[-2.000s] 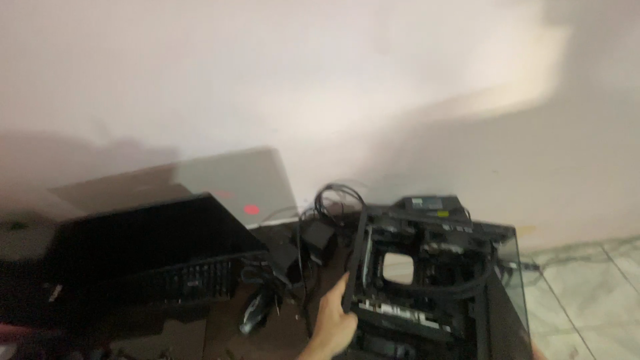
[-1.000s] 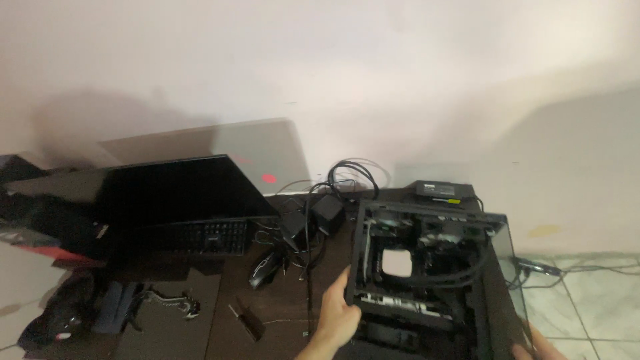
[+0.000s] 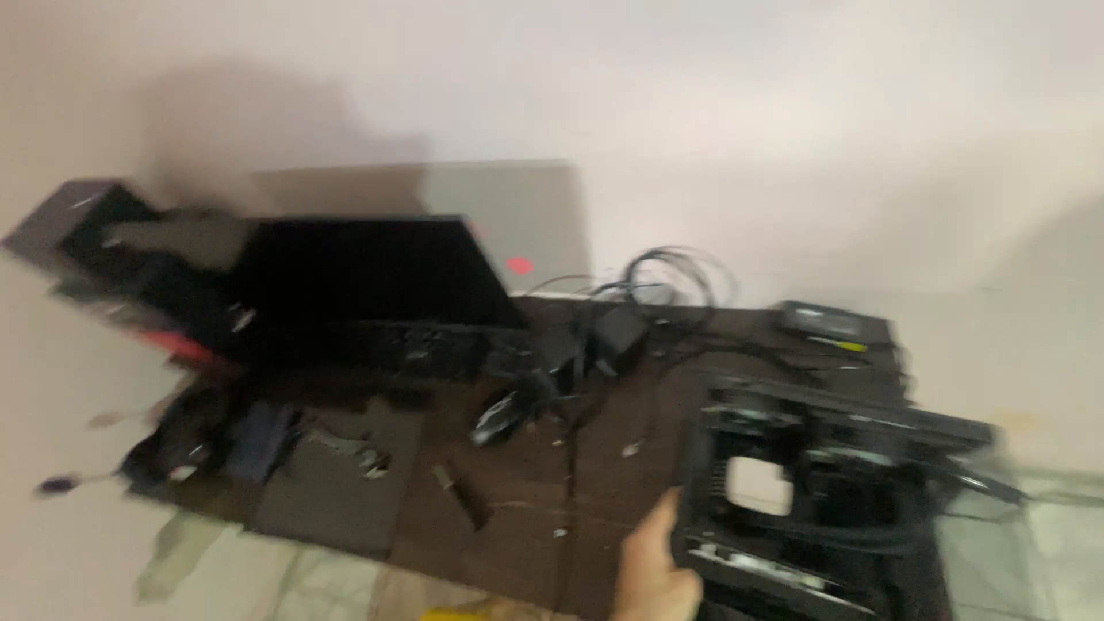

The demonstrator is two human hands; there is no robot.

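Note:
An open black computer case (image 3: 828,509) shows its inner parts at the lower right, with a pale square block (image 3: 759,486) among them. My left hand (image 3: 657,565) grips the case by its left side, fingers behind the edge. The right hand is out of view. Behind the case, black cables (image 3: 673,276) lie coiled near the wall, beside a black power adapter (image 3: 619,332). A computer mouse (image 3: 500,417) rests to the left of the case. Motion blur hides fine detail.
A black monitor (image 3: 371,272) stands over a dark keyboard (image 3: 414,354) at the left. Farther left is a dark box (image 3: 82,224). A dark mat (image 3: 332,492) lies on the brown table (image 3: 517,552). A black device (image 3: 819,320) sits at the back right.
The view has swung left. The case has come away from the back of the table, uncovering tabletop between it and the black device. My right hand, seen at the case's right side before, has left the view.

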